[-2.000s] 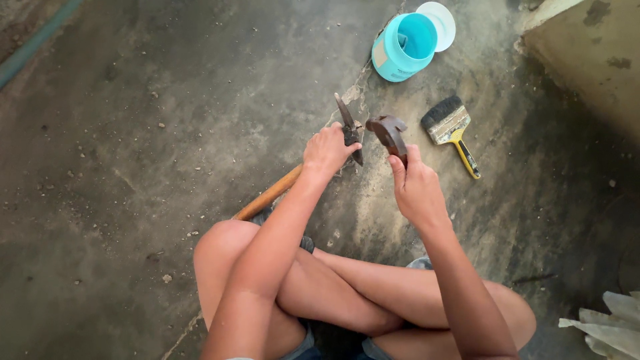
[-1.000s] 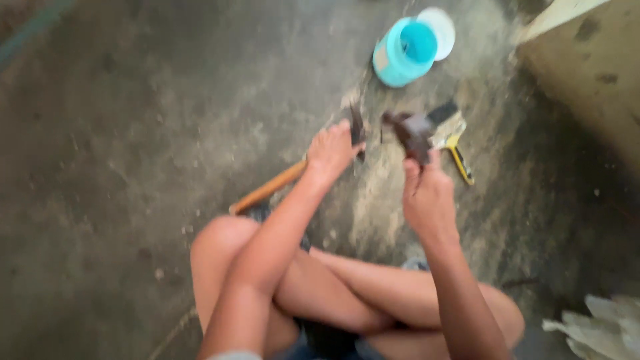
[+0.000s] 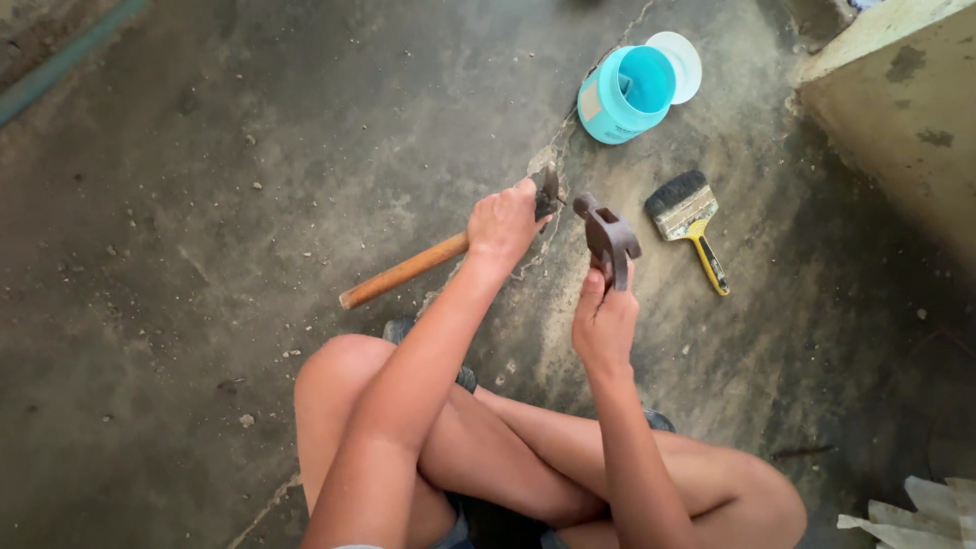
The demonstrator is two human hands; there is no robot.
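Note:
My left hand point(image 3: 505, 223) is closed around the upper end of a tool with a wooden handle point(image 3: 404, 271) and a dark metal head point(image 3: 549, 191); the handle slants down to the left and the hand hides part of the head. Upright in my right hand point(image 3: 606, 324) is a claw hammer point(image 3: 610, 236), gripped close below its head. The hammer's striking face points left towards the other tool's head, with a small gap between them. A dark, thin piece, too small to identify, shows beside the left-hand tool's head.
A turquoise plastic jar point(image 3: 610, 110) stands open beyond my hands, its white lid point(image 3: 681, 67) beside it. To the right lies a wide paintbrush point(image 3: 690, 221) with a yellow and black handle. A wall point(image 3: 900, 130) bounds the upper right. Pale sheets point(image 3: 926, 515) lie at the lower right.
The hammer in my right hand has changed its tilt. The left-hand tool's head has turned, and its long metal end shows less than two seconds ago. Both hands keep their holds.

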